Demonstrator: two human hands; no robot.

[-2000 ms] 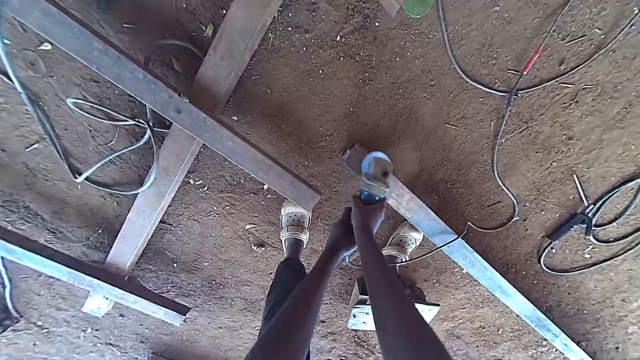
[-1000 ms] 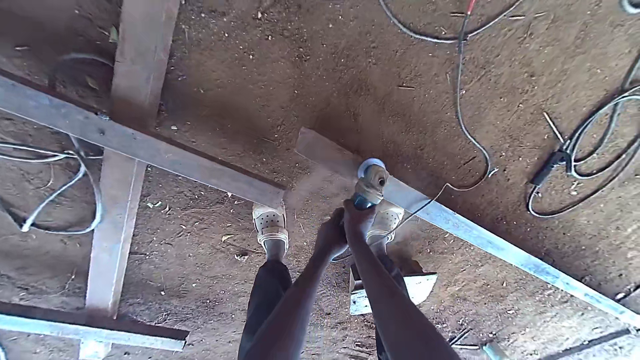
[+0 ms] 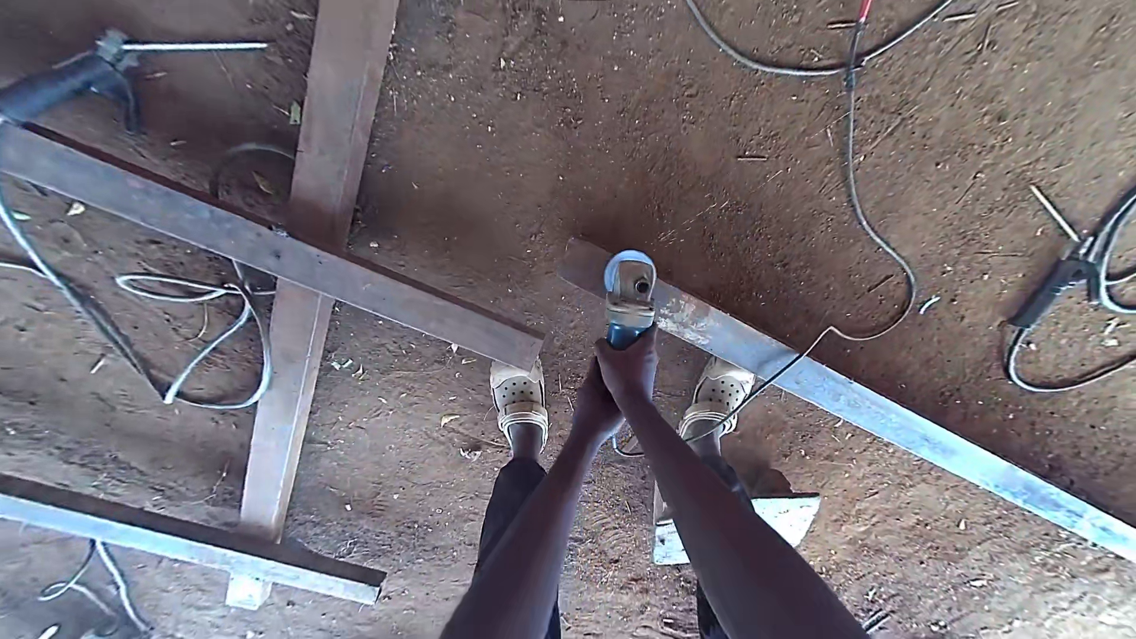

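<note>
An angle grinder (image 3: 630, 297) with a teal body is held in both my hands, one behind the other. My right hand (image 3: 628, 362) closes round the body just behind the metal gear head. My left hand (image 3: 596, 404) grips further back, partly hidden by the right. The grinder's disc and guard lie over a long metal bar (image 3: 825, 390) near its far-left end; whether the disc touches the metal cannot be told. Bare, scuffed patches show on the bar beside the disc. A cable runs from behind my hands across the bar toward the right.
On the left, metal beams (image 3: 399, 306) cross over another beam (image 3: 288, 399). A welding electrode holder (image 3: 80, 80) lies top left, another clamp-like holder (image 3: 1052, 288) right, with looped cables. My feet in clogs (image 3: 519, 395) stand near the beam ends; a board (image 3: 785, 519) lies by my right leg.
The grinder's head is over the bar's end section in all frames, still in both hands. The view has shifted, and the electrode holder at top left has come into sight.
</note>
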